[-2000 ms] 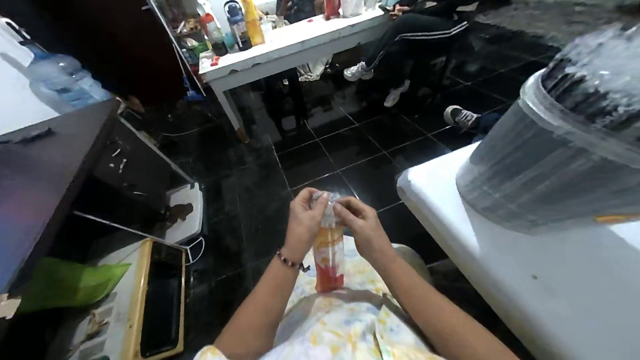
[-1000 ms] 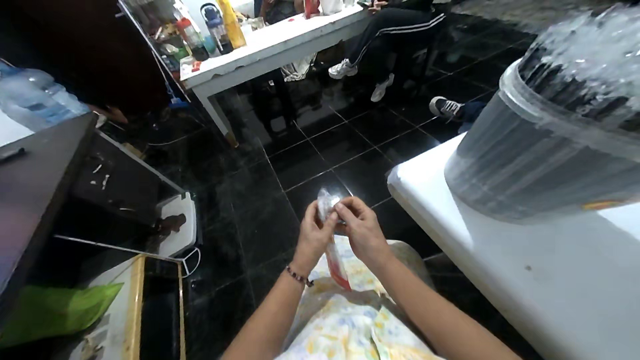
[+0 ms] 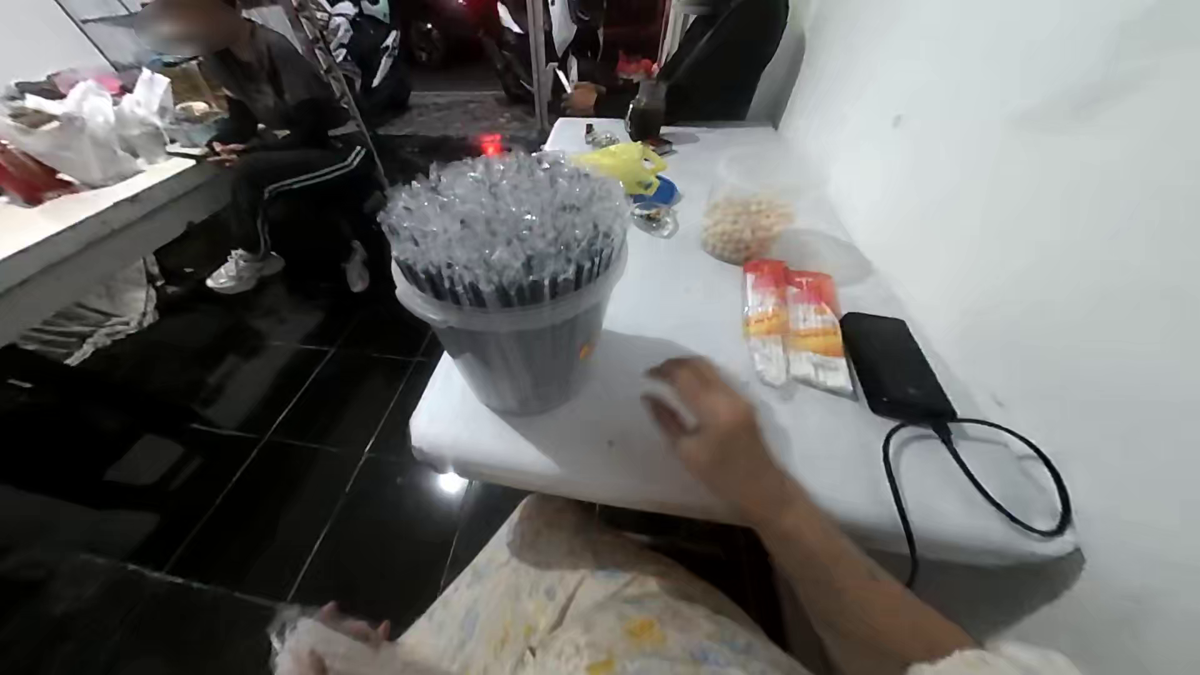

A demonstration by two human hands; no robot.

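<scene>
At the bottom left, partly cut off by the frame, my left hand (image 3: 352, 637) holds a crumpled clear plastic wrapper (image 3: 305, 637). My right hand (image 3: 708, 422), slightly blurred, hovers over the white table (image 3: 600, 459) with its fingers apart and nothing between them. Left of it stands a translucent plastic bucket (image 3: 525, 361) packed with dark sticks, their tops in clear plastic. Beyond my right hand two red, orange and white plastic packets (image 3: 766, 323) lie side by side. A black power bank (image 3: 895, 366) with a black cable (image 3: 1008, 431) lies right of them.
Farther back on the table are a clear container of small pale pieces (image 3: 745, 225), a yellow plastic bag (image 3: 623, 167) and a dark jug (image 3: 647, 111). A white wall (image 3: 1031, 234) bounds the right side. A person (image 3: 281, 122) sits at another table (image 3: 103, 211) on the left.
The view has swung right. Before, both my hands were together over my lap on a clear, red and orange packet; now they are apart, with the right one over the table.
</scene>
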